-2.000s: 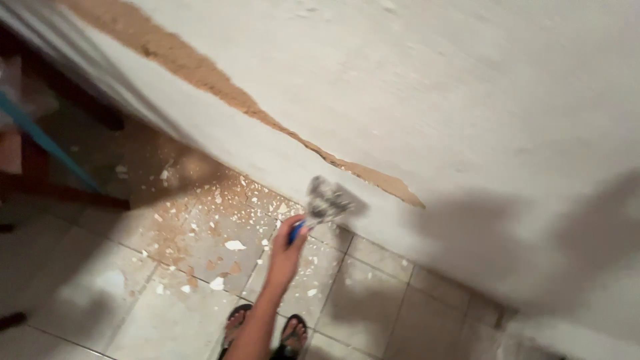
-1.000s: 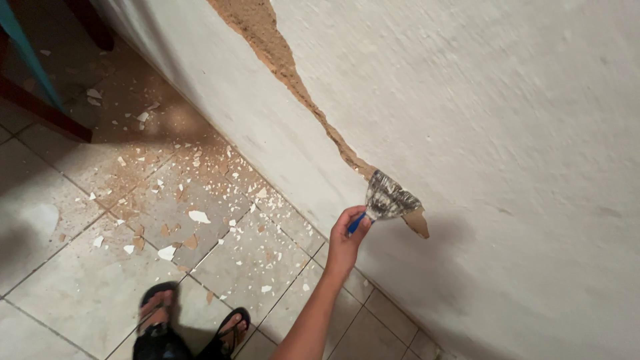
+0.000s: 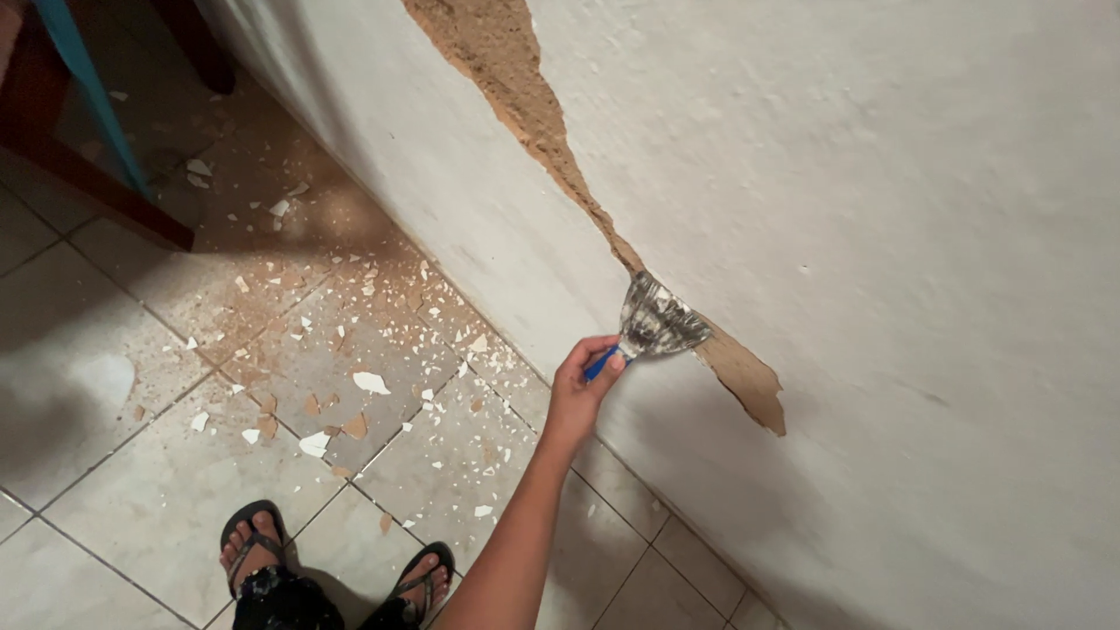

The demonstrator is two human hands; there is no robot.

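My left hand reaches up from the bottom of the view and grips the blue handle of a putty knife. The knife's wide metal blade is smeared with dark and whitish residue. It lies against the white plastered wall, over the narrow part of a long, jagged brown patch where the white surface is gone. This patch runs from the top of the view down past the blade, where it widens again and ends in a ragged tip. My right hand is out of view.
White and brown flakes and brown dust lie on the tiled floor along the wall's base. Dark wooden furniture legs and a blue bar stand at the upper left. My sandalled feet are at the lower left.
Two seconds ago the putty knife was below the brown patch, near the wall's base; it has moved up onto the patch. The view has shifted considerably.
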